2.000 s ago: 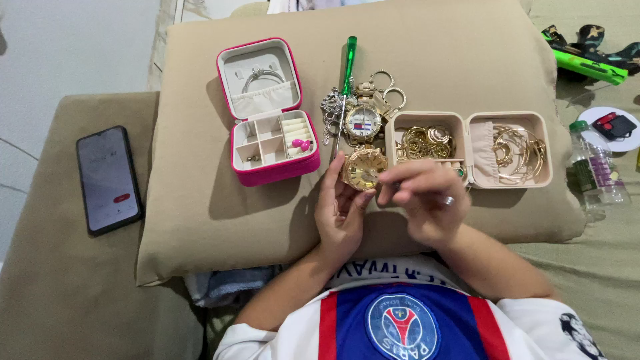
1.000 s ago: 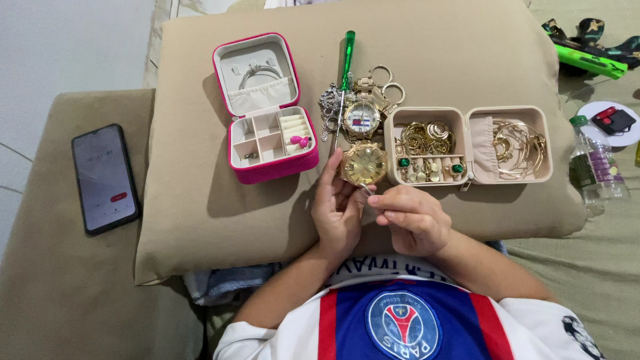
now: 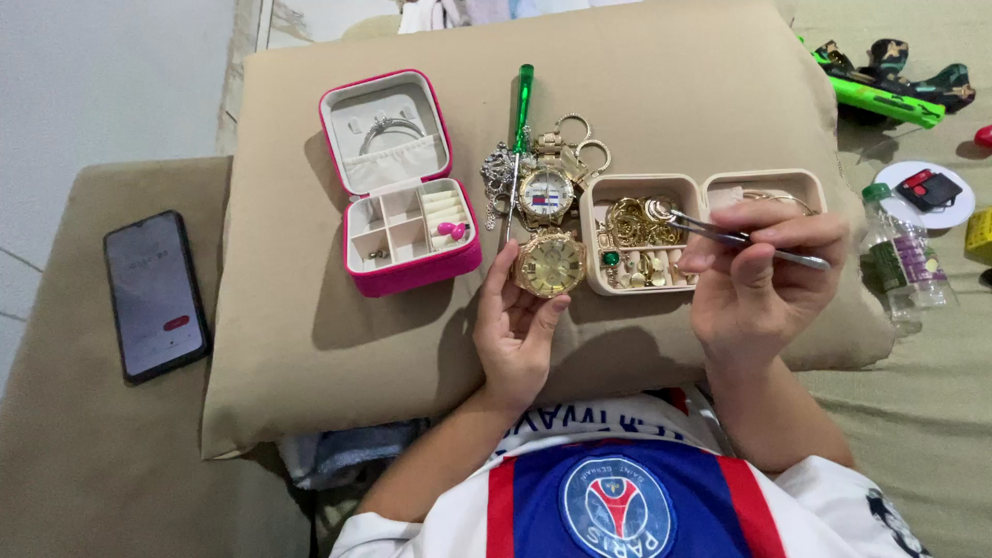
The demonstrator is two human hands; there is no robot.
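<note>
My left hand (image 3: 518, 333) holds a gold-coloured wristwatch (image 3: 550, 265) with its dial facing up, low on the cushion's middle. Metal tweezers (image 3: 748, 240) are pinched in my right hand (image 3: 763, 294), their tips over a cream jewellery box (image 3: 593, 271) of gold-coloured jewellery. The hand hides part of that box and its lid. Above the held watch lies a second gold-coloured watch (image 3: 546, 194) with a white dial. A green-handled screwdriver (image 3: 524, 108) rests beside it, across a silver-coloured chain (image 3: 500, 167).
An opened pink jewellery box (image 3: 415, 275) stands left of the watches on the beige cushion (image 3: 651, 93). A smartphone (image 3: 157, 294) lies far left. On the right are a clear plastic bottle (image 3: 903, 248), a white disc (image 3: 965, 198) with a small dark object, and a bright green object (image 3: 883, 101).
My right hand has moved away from the held watch, to the right and up over the cream box, where the tweezers now show clearly. My left hand still holds the watch.
</note>
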